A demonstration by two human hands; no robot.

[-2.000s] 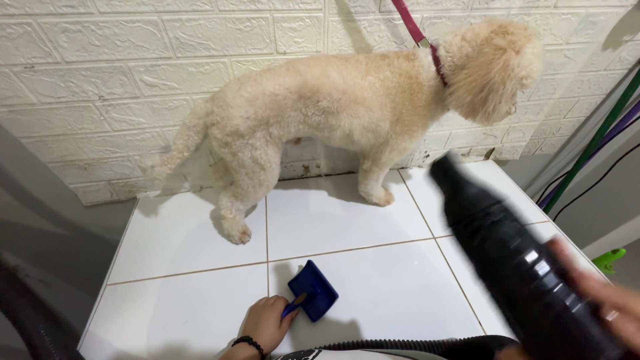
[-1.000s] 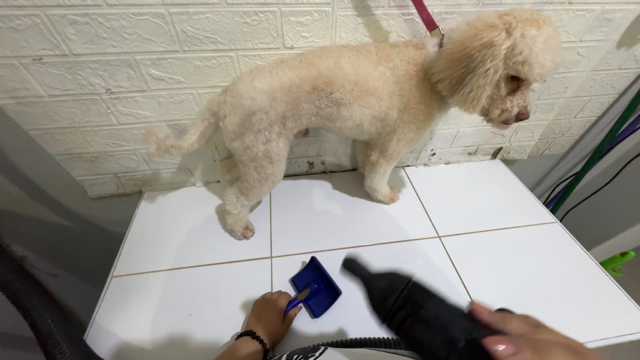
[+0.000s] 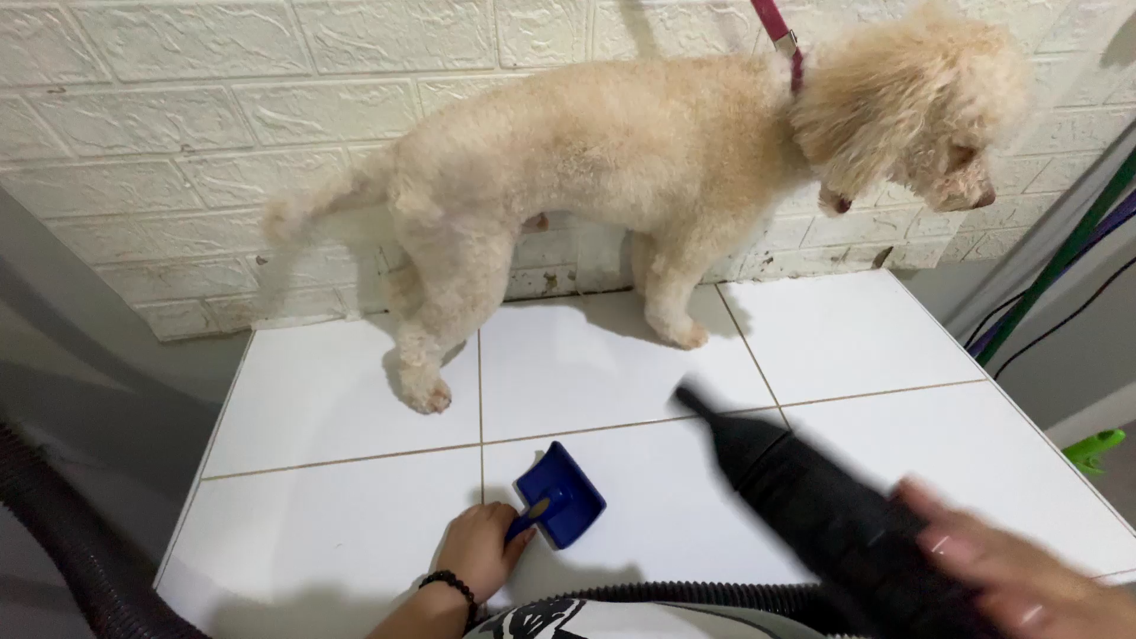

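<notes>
My left hand (image 3: 479,546), with a black bead bracelet at the wrist, grips the handle of a blue slicker brush (image 3: 568,497) low over the white tiled table. At the lower right my right hand (image 3: 994,568) holds a black pet dryer (image 3: 825,497), blurred, its narrow nozzle pointing up and left towards the dog's front legs. Neither tool touches the dog. A cream curly-coated dog (image 3: 568,151) stands side-on along the wall, its head to the right and lowered. It wears a dark red collar (image 3: 796,73) clipped to a red leash (image 3: 770,18).
White tiles (image 3: 337,524) form the tabletop, backed by a brick-patterned wall panel (image 3: 204,115). A black corrugated hose (image 3: 80,550) hangs at the lower left; another (image 3: 710,595) runs along the near edge. Green and purple poles or cords (image 3: 1065,257) and a bright green object (image 3: 1096,451) are at the right.
The dryer has swung from upright at the right to low and leftward, then tilted up again. The dog's head has turned about. My left hand keeps its hold on the brush.
</notes>
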